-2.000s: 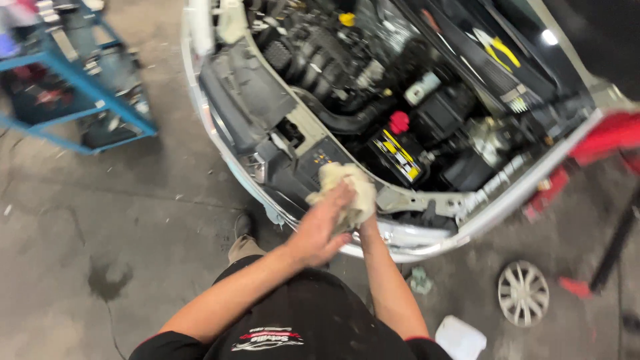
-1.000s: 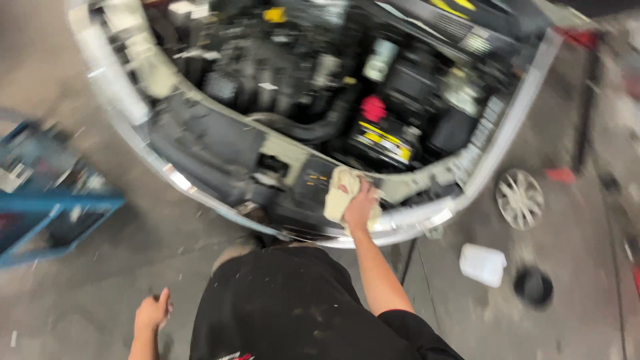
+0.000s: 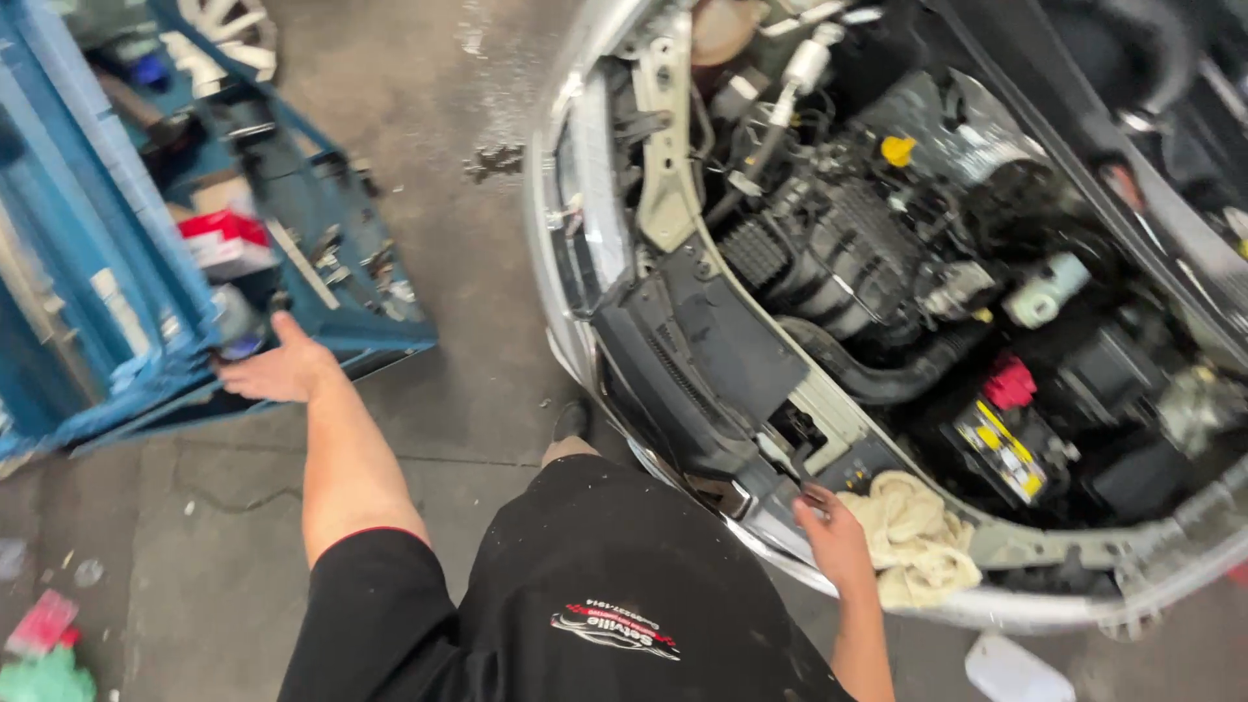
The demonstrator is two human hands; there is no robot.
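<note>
My left hand reaches over the corner of a blue metal tool cart, thumb and fingers apart, with nothing visible in it. On the car's front panel, my right hand has its fingertips by a slim metal piece at the latch opening; whether it grips this piece is unclear. Right beside that hand lies a crumpled cream cloth, partly over the front crossmember. Behind it in the engine bay are a car battery with a yellow label, a red terminal cover and a black air duct.
On the cart are a red and white box and loose metal parts. A wheel cover lies beyond it. The raised hood edge crosses the upper right. A white plastic container stands on the floor below the bumper.
My right hand has let go of the cloth, which now lies on the front panel. My left hand has moved out over the cart. The view has turned and shifted toward the cart.
</note>
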